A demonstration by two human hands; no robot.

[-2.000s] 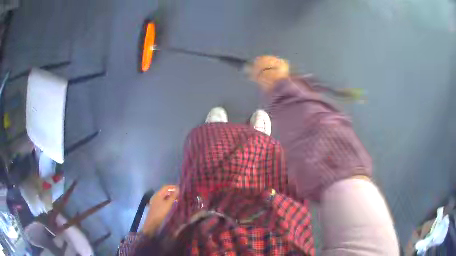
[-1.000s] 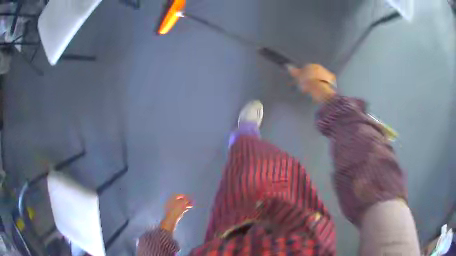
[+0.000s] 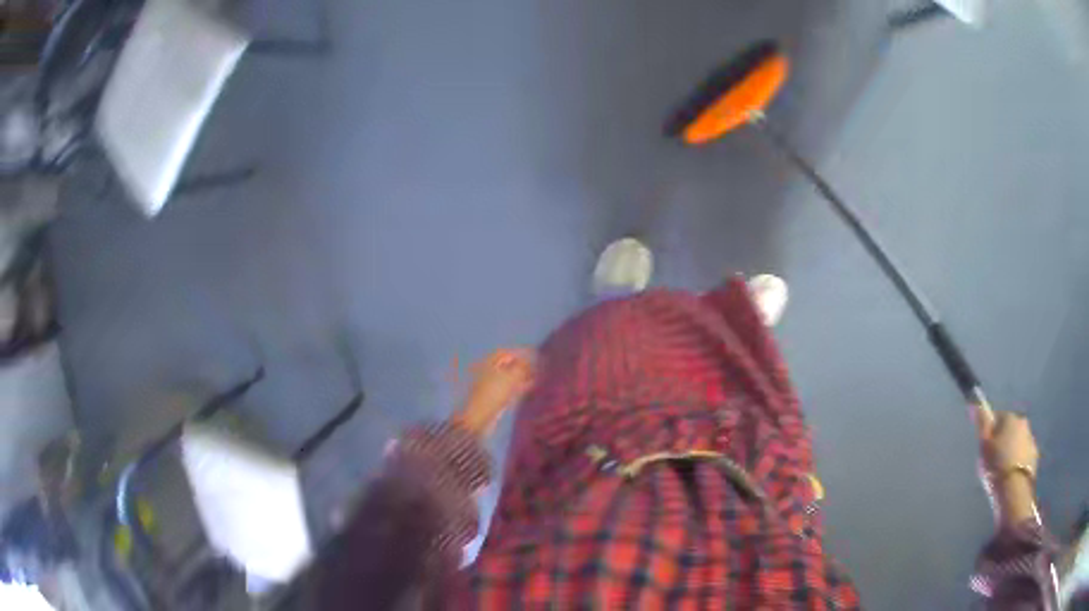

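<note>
A broom with an orange head (image 3: 738,100) and dark bristles is at the upper right of centre, over the grey floor. Its long thin handle runs down to the right, with a black grip section. My right hand (image 3: 1009,444) is closed around the handle near the right edge, with a band at the wrist. My left hand (image 3: 499,380) is beside the red checked apron, blurred; no object shows in it, and its fingers are not clear.
Two white-seated stools with dark legs stand on the left, one at the upper left (image 3: 170,102) and one at the lower left (image 3: 248,499). Blurred items line the left edge. My two pale shoes (image 3: 623,265) are on the grey floor (image 3: 442,155). A white corner shows at the top right.
The broom head has swung from the upper left to the right. My right hand has moved down and right with the handle. My left hand has moved up and right, closer to the apron.
</note>
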